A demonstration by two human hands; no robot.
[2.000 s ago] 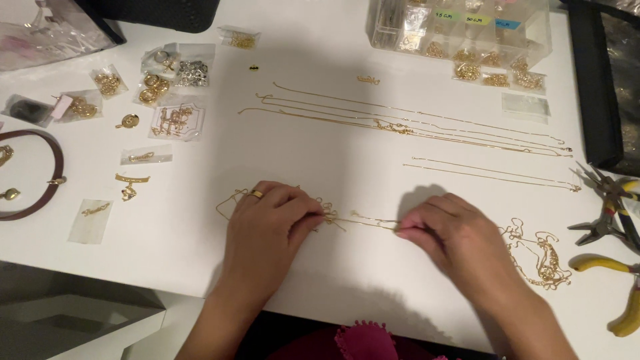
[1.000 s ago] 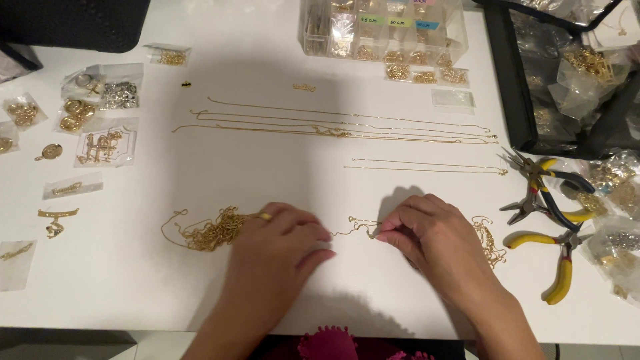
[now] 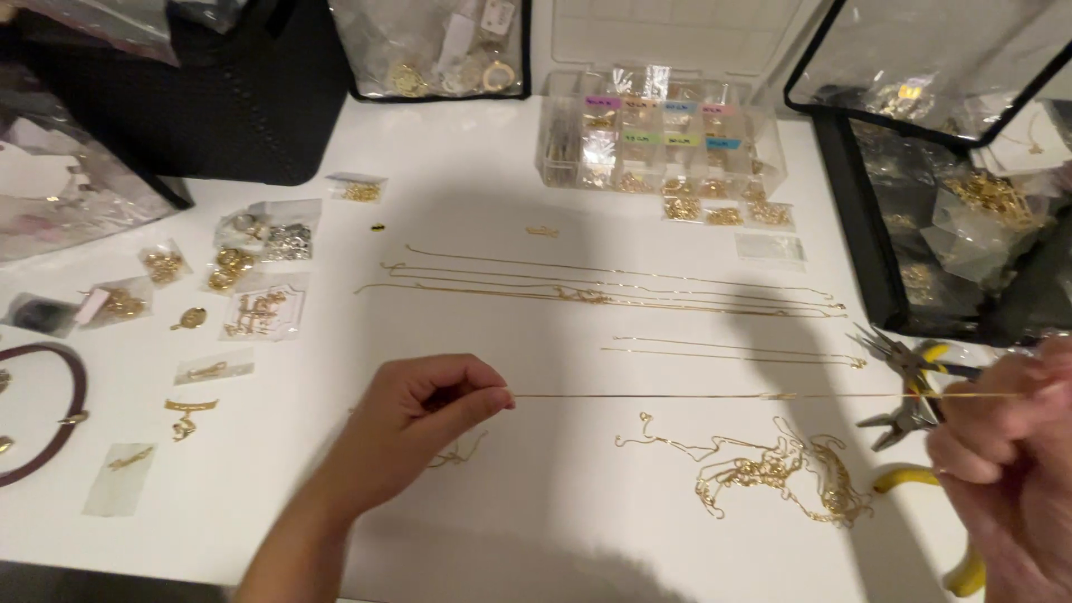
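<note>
A thin gold chain (image 3: 636,396) is stretched level between my two hands. My left hand (image 3: 435,410) pinches one end between thumb and finger; part of a chain pile (image 3: 459,452) shows just beyond and below it. My right hand (image 3: 1005,419), blurred at the right edge, holds the other end, over the pliers. A tangled heap of gold chains (image 3: 762,473) lies below the stretched chain. Above it, two short chains (image 3: 729,350) and several long chains (image 3: 620,280) lie side by side on the white table. A small gold pendant (image 3: 542,231) rests farther back.
Pliers with dark jaws (image 3: 900,360) and yellow-handled pliers (image 3: 967,578) lie at the right. A clear compartment box (image 3: 578,172) stands at the back, small bags of findings (image 3: 722,216) before it. More bags (image 3: 264,311) and a dark red cord (image 3: 79,381) lie left; a black case (image 3: 854,243) sits right.
My hands were close together with chain between them; now they are far apart, the right one moved far right, the chain drawn straight. The view has shifted.
</note>
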